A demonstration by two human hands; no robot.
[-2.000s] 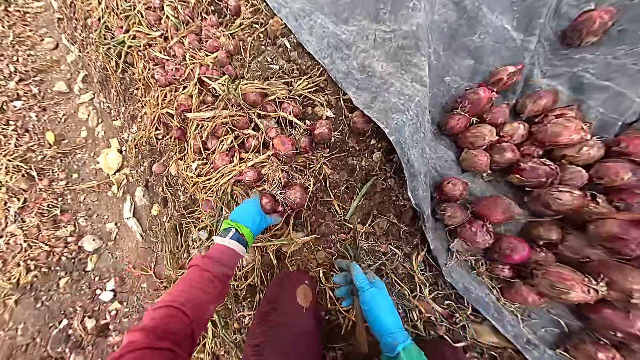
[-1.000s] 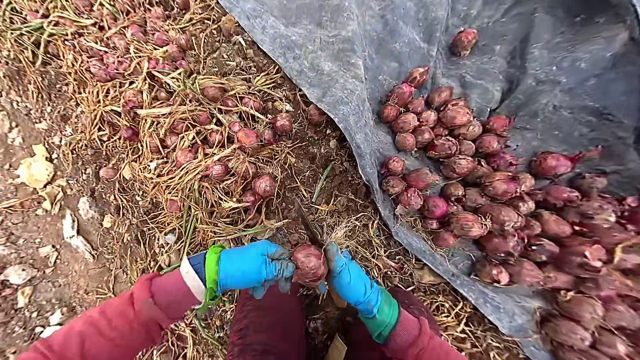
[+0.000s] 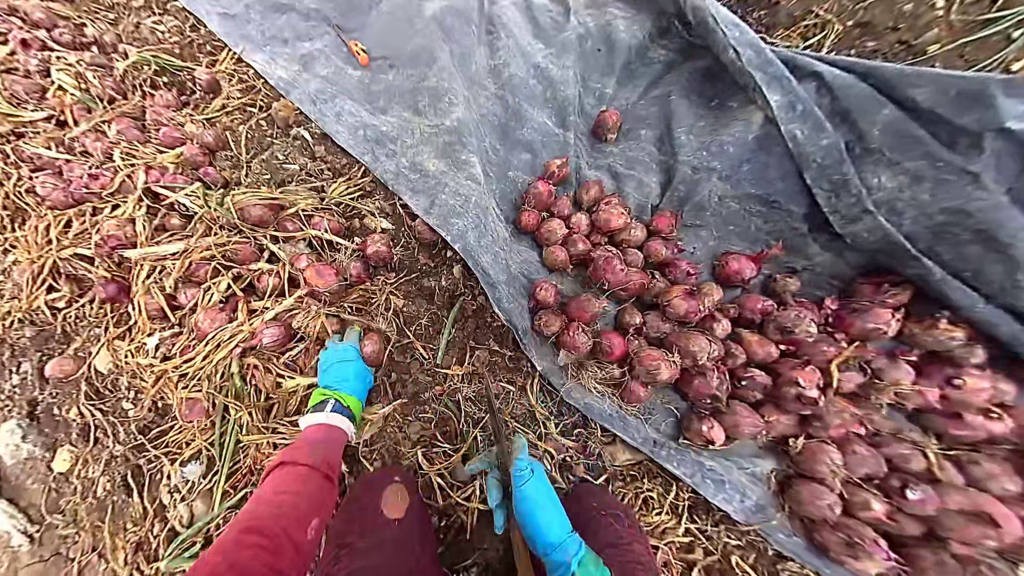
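Observation:
My left hand (image 3: 346,370), in a blue glove, reaches down among red onions with dried tops (image 3: 322,276). Its fingertips are partly hidden in the stalks beside a red onion (image 3: 373,349); whether they grip anything is unclear. My right hand (image 3: 532,500), also blue-gloved, holds a knife (image 3: 498,424) upright from my view, its dark blade pointing away from me and its handle running down past the palm. To the right of the knife, many trimmed red onions (image 3: 680,304) lie heaped on a grey plastic sheet (image 3: 448,120).
A small orange-handled tool (image 3: 358,53) lies on the sheet at the upper left. The sheet has raised folds (image 3: 808,136) at the right. Dry stalks and bare soil (image 3: 472,320) lie between the onion row and the sheet's edge. Pale stones (image 3: 14,444) lie at the far left.
A second ago both hands were together at an onion with the knife. My left hand has since moved away from my right, out to the row; that onion is no longer between them.

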